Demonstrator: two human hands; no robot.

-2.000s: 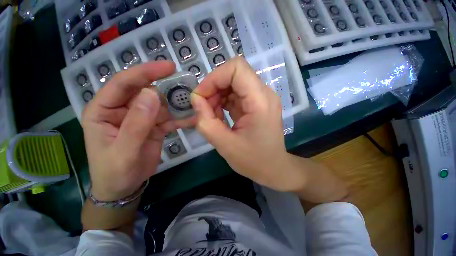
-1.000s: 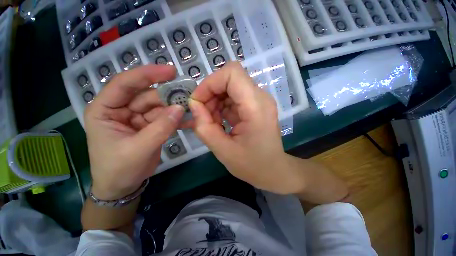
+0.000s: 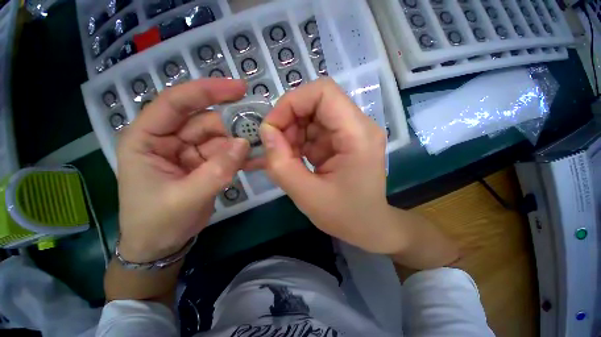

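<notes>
A round housing [image 3: 248,126] with a silver-grey rim and small dark holes in its centre is held over the blister tray. My left hand [image 3: 181,164] grips it between thumb and fingers from the left. My right hand [image 3: 329,158] has thumb and index finger pinched at the housing's right edge; whether a tiny piece is between them cannot be seen. The white blister tray [image 3: 95,141] holds rows of similar round parts, partly hidden by my hands. A translucent adhesive sheet [image 3: 352,39] with tiny marks lies on its right end.
A dark-parts tray with a red marker piece [image 3: 147,39] is behind. Stacked parts trays [image 3: 487,52] and a shiny plastic bag [image 3: 474,108] lie right. A lime-green fan [image 3: 46,204] is left. A white machine [image 3: 567,224] stands right, beside a wood-coloured board [image 3: 487,243].
Both hands and the housing have shifted slightly right in the view. Over two seconds, my left thumb has moved from the housing's left side to its lower edge. The trays' positions have shifted slightly in view.
</notes>
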